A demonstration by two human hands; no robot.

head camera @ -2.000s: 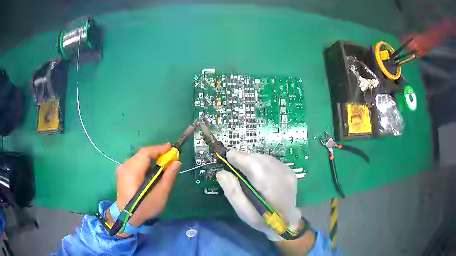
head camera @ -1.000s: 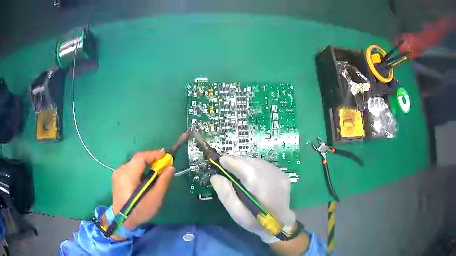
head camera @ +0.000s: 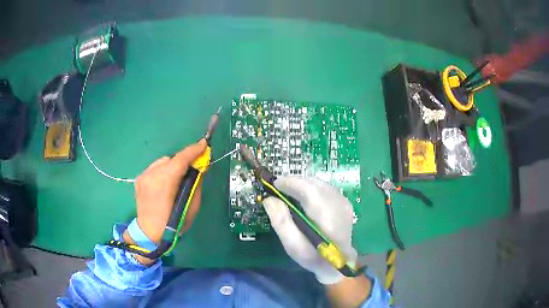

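The green circuit board (head camera: 313,144) lies on the mat, its face of silvery joints up. My bare left hand (head camera: 165,195) holds a soldering iron (head camera: 201,157) left of the board; its tip points up, off the board. Solder wire (head camera: 89,155) runs from the reel through my left hand to the board's left part. My white-gloved right hand (head camera: 313,222) holds a second soldering iron (head camera: 295,215); its tip is at the board's left part, by the wire's end. My right hand hides the board's lower right part.
The solder reel (head camera: 96,47) and an iron stand with sponge (head camera: 58,141) are at left. Side cutters (head camera: 388,201), a black parts tray (head camera: 394,114), plastic bags (head camera: 456,150), a yellow ring (head camera: 446,81) and a green-and-white roll (head camera: 483,132) are at right.
My left iron's tip has lifted away from beside the right iron's tip and points up. The solder wire's end now reaches the right iron's tip. The right hand still holds its iron over the board.
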